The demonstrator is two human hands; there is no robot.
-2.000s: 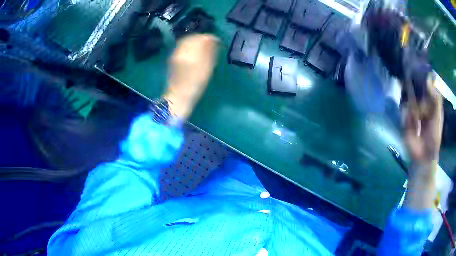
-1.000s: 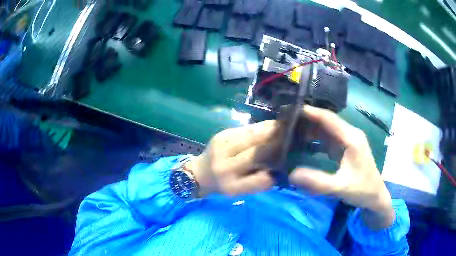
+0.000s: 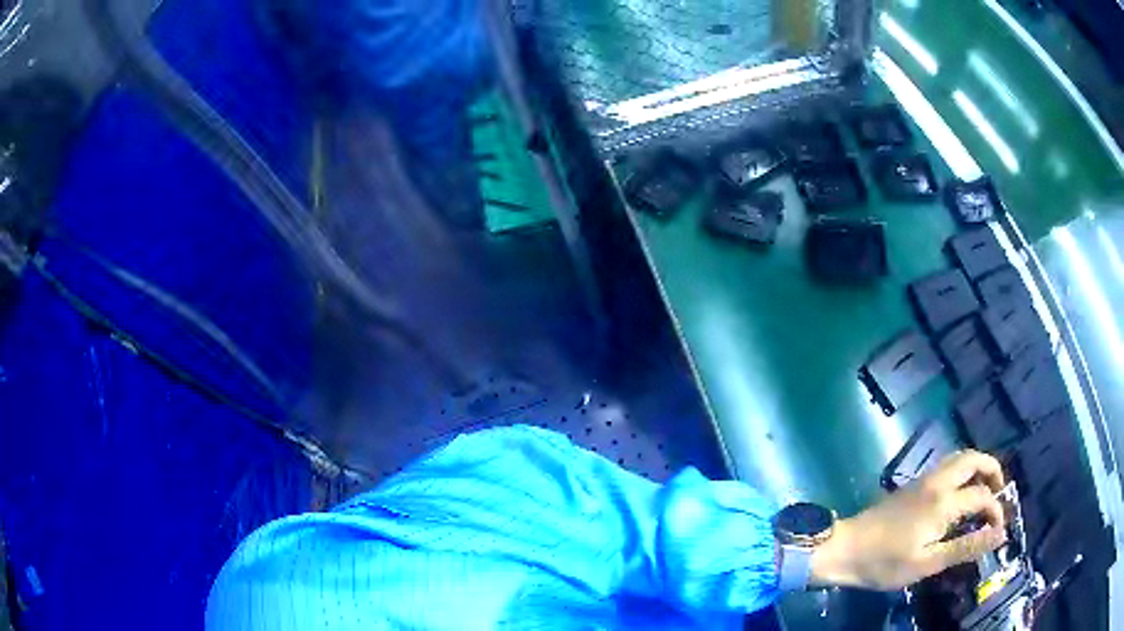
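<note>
My left hand (image 3: pixel 918 528), bare and with a wristwatch, reaches to the lower right. Its fingers are curled at the unit under assembly (image 3: pixel 1001 589), which is cut off by the lower edge and shows pale metal and a yellow patch. Whether the fingers grip it is hidden. Flat black covers (image 3: pixel 904 370) lie in rows beyond the hand, and one cover (image 3: pixel 915 454) lies right beside the fingers. My right hand is out of the picture.
Glossier black shells (image 3: pixel 848 250) are grouped on the green bench (image 3: pixel 764 358) at its far end. A clear grid-pattern curtain (image 3: pixel 690 49) hangs behind them. The bench's dark front edge runs down the middle. A blue-clothed person (image 3: pixel 413 43) shows at the top.
The view has swung left, so the covers and unit now show at the right. My hands have parted from the dark piece held between them; my right hand has left the picture.
</note>
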